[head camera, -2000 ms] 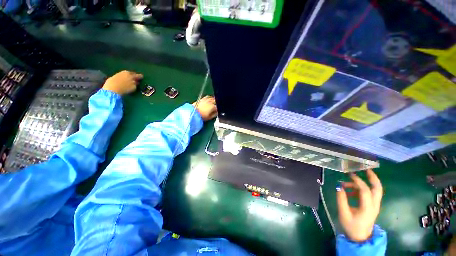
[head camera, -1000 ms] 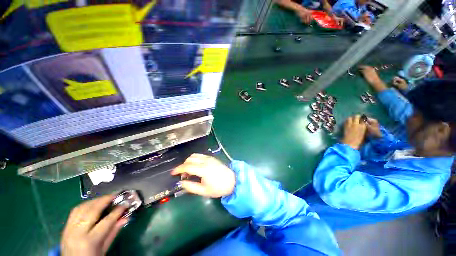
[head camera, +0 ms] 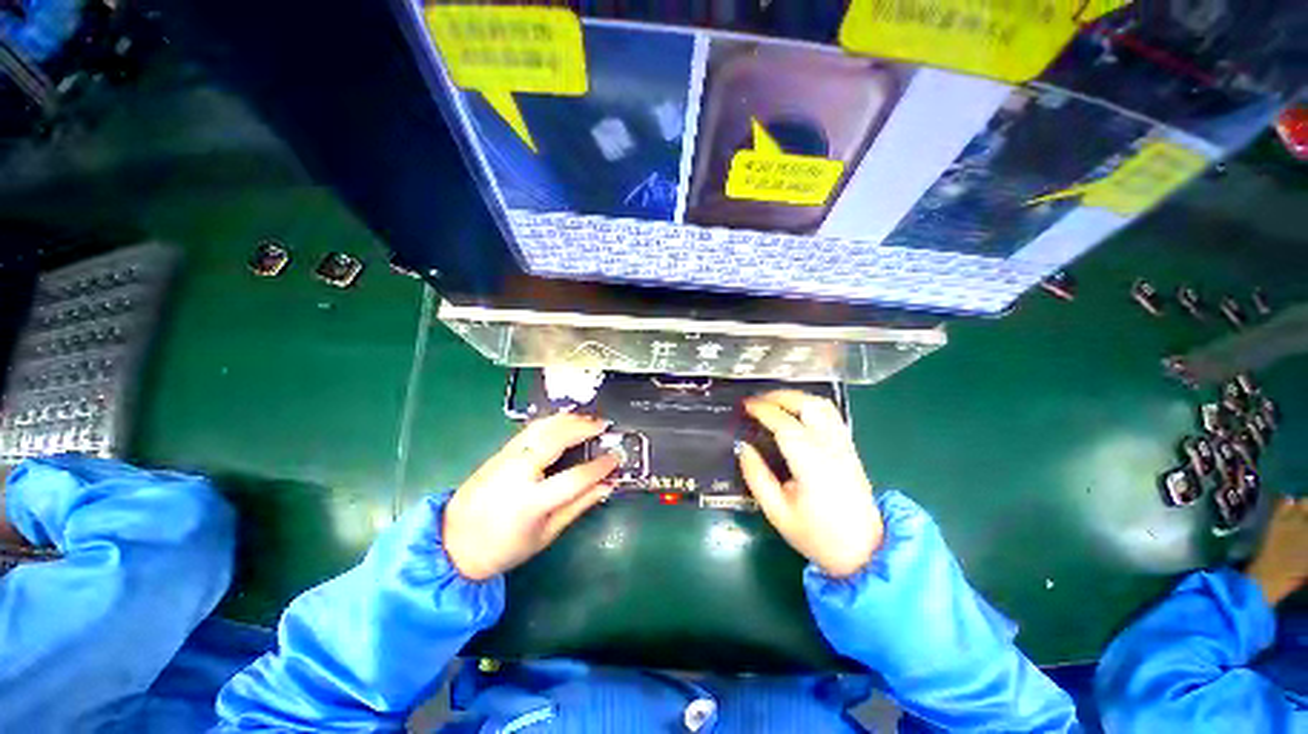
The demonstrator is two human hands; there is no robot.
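Observation:
The black fixture plate [head camera: 674, 416] lies in front of me on the green mat, with white lettering and a red light at its near edge. My left hand [head camera: 528, 495] is over the plate's left side, its fingertips on a small square unit [head camera: 624, 456] with a shiny rim. My right hand [head camera: 811, 480] is over the plate's right side, thumb and fingers apart; no object shows clearly between them. A white patch [head camera: 574, 380] lies at the plate's upper left.
The clear acrylic guard [head camera: 689, 351] and tilted display [head camera: 746, 265] stand over the plate's far side. Loose units [head camera: 340, 268] lie left, and more [head camera: 1226, 445] lie right. A grey tray [head camera: 86, 344] is far left. Neighbours' blue sleeves [head camera: 122, 552] show at both sides.
The view has swung back left from the right side. My left hand has brought the unit onto the plate. My right hand is now at the plate's right side.

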